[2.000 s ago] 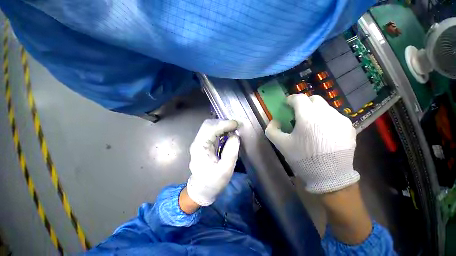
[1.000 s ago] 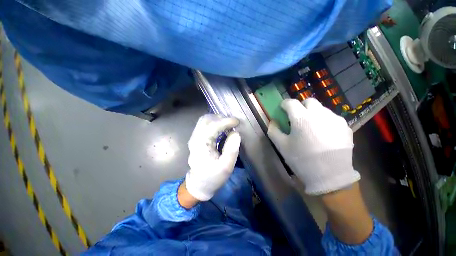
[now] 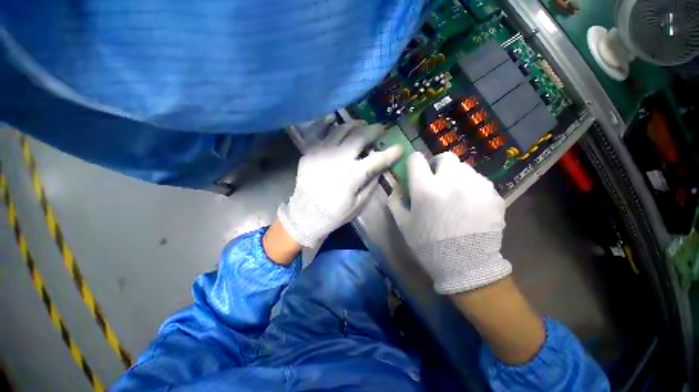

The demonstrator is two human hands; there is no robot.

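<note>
A large green circuit board lies in a metal-edged carrier, with rows of orange copper coils and grey blocks. A small pale green plate lies at the board's near-left edge, partly covered by my gloved hands. My right hand, in a white knit glove, has its thumb and fingertips at the plate's near end and seems to grip it. My left hand, also gloved, reaches to the plate's left side, fingers pointing at it. Whether it holds anything is hidden.
A person in a blue smock leans in close from the top and covers part of the board and rail. The silver conveyor rail runs beside my hands. A white fan stands at the upper right. The grey floor has yellow-black tape.
My left hand has moved up and right from beside the rail to the plate. My right hand has shifted slightly left. The other person's smock has moved left, uncovering more of the board.
</note>
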